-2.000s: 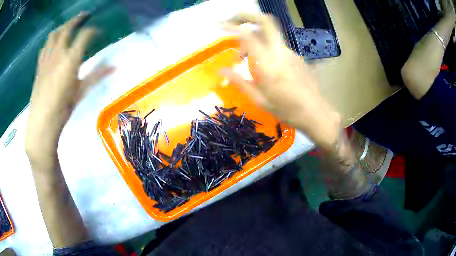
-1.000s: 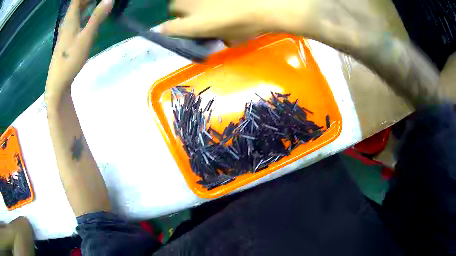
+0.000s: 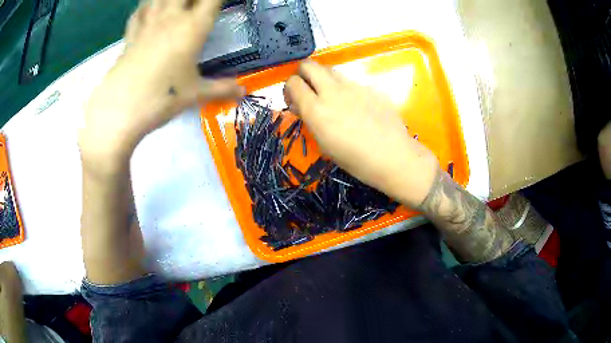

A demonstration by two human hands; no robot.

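Note:
An orange parts tray (image 3: pixel 462 134) lies close in front of me, with many loose black side key strips (image 3: pixel 268 181) heaped in its left and near parts. A stack of black phone middle frames (image 3: pixel 285 33) lies at the tray's far left edge. My left hand (image 3: pixel 161 74) is blurred, fingers apart, beside the stack's left end; its thumb reaches toward the tray's far left corner. My right hand (image 3: pixel 355 127) is over the tray with fingers curled and fingertips near the stack's near edge; whether they hold a strip cannot be told.
A black frame (image 3: pixel 37 40) lies on the green conveyor belt (image 3: pixel 74 33) at far left. Tan cardboard (image 3: pixel 522 94) is at right, with a dark ribbed mass beyond. A second orange tray (image 3: pixel 19 224) and another person's hand (image 3: pixel 10 295) are at the left edge.
The stack of frames now shows at the tray's far edge. My right hand has moved down over the tray with curled fingers. My left hand has moved right, closer to the tray.

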